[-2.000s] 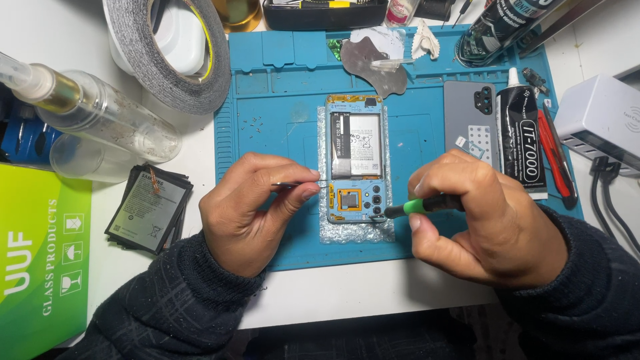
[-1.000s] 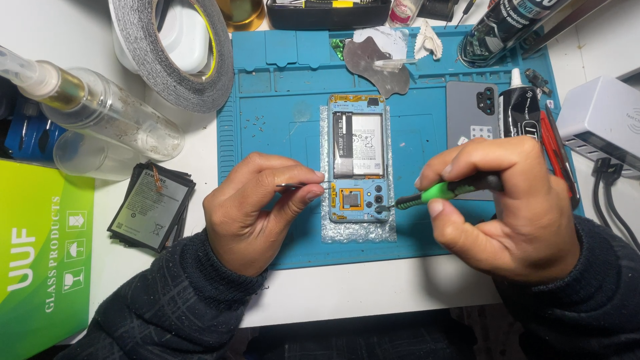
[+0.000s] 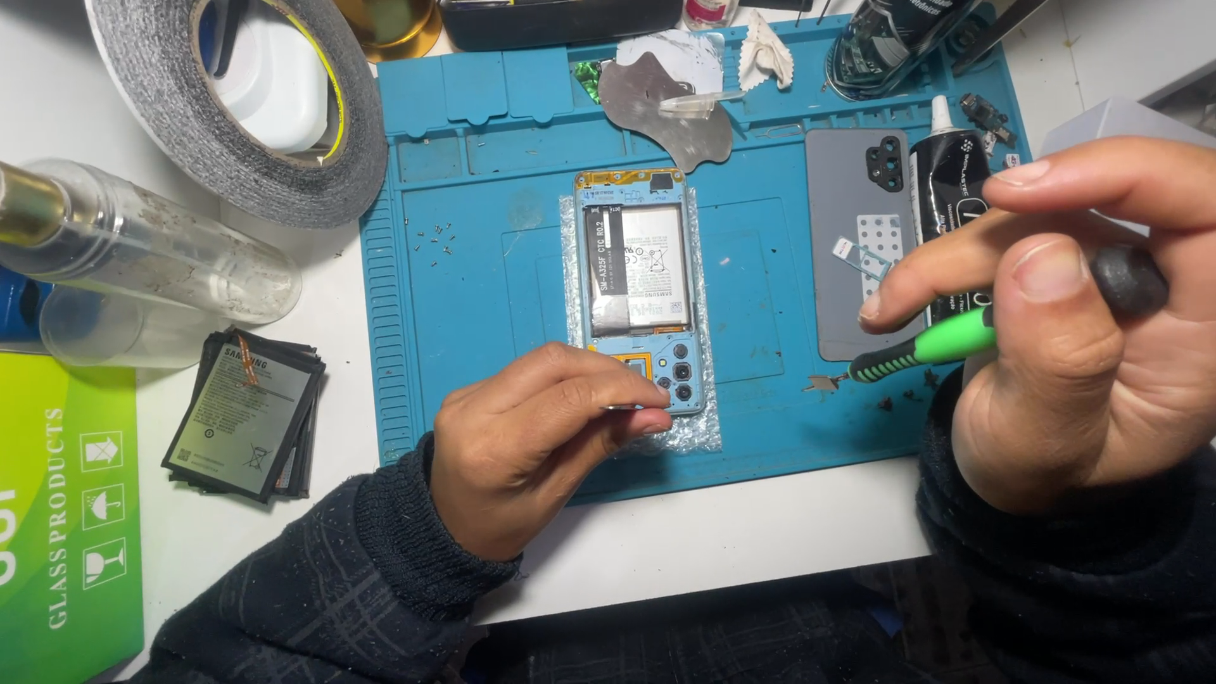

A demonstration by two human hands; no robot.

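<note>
An opened smartphone, its battery and camera modules exposed, lies on bubble wrap on a blue silicone repair mat. At the phone's lower part, my left hand pinches a thin metal tool, mostly hidden by the fingers. To the right of the phone, my right hand holds a green and black screwdriver against its palm, thumb and index finger apart. The screwdriver's tip points left, over the mat. A small metallic piece shows at that tip; whether it touches is unclear.
Tiny screws lie on the mat's left. A grey phone back cover and a black glue tube lie on the right. Stacked batteries, a clear bottle and a tape roll stand left; a spray can stands behind.
My right hand has moved right, away from the phone's camera area, with the screwdriver, and its index finger has extended. My left hand has shifted over the phone's lower left part.
</note>
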